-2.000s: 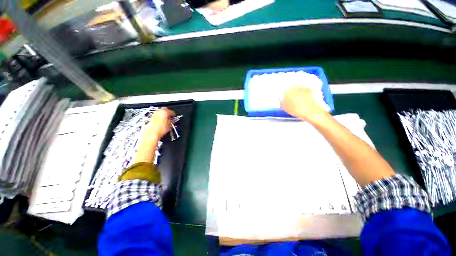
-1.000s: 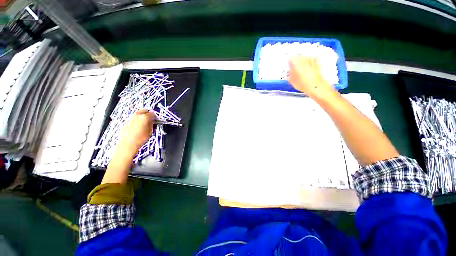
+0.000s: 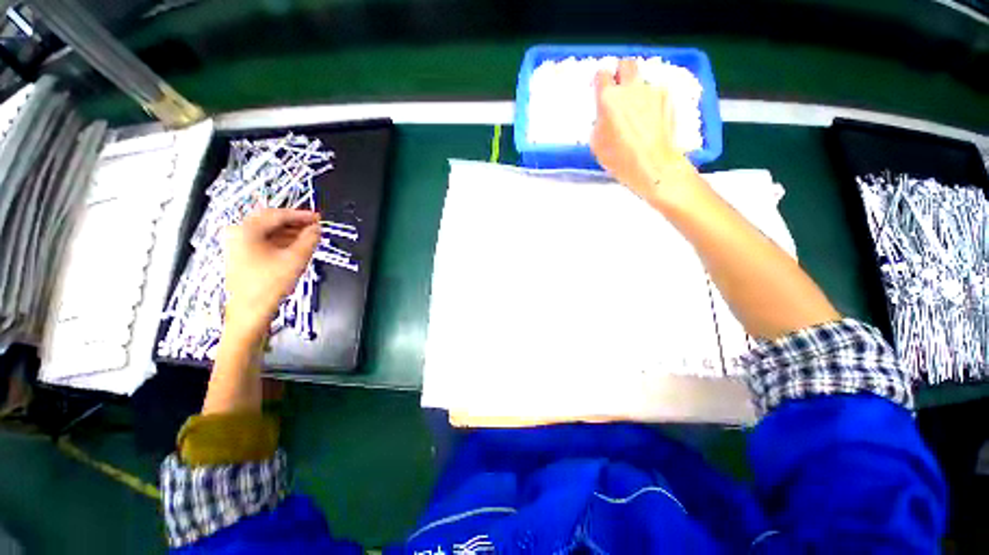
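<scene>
My left hand (image 3: 268, 252) is over the left black tray (image 3: 352, 309), thumb and forefinger pinched together. Thin silver-white rods (image 3: 195, 304) lie in a tangled heap in that tray, and a few rod ends show just right of my fingertips; whether my fingers hold any I cannot tell. My right hand (image 3: 634, 121) is in the blue parts bin (image 3: 710, 108), fingers bent over the small white parts (image 3: 559, 98); its fingertips are partly hidden, so a grip cannot be made out. A white layout sheet (image 3: 564, 282) lies in front of me.
The right black tray (image 3: 868, 146) holds many rods at the right edge. A white sheet with dark marks (image 3: 119, 249) and a stack of sheets (image 3: 38, 206) are at the left. A metal post (image 3: 119, 60) stands at the upper left. A tan board edge (image 3: 521, 418) shows under the layout sheet.
The view has shifted, so the bench sits higher in it. My left hand has moved from the rods at the tray's far end toward its middle. My right hand remains at the blue bin.
</scene>
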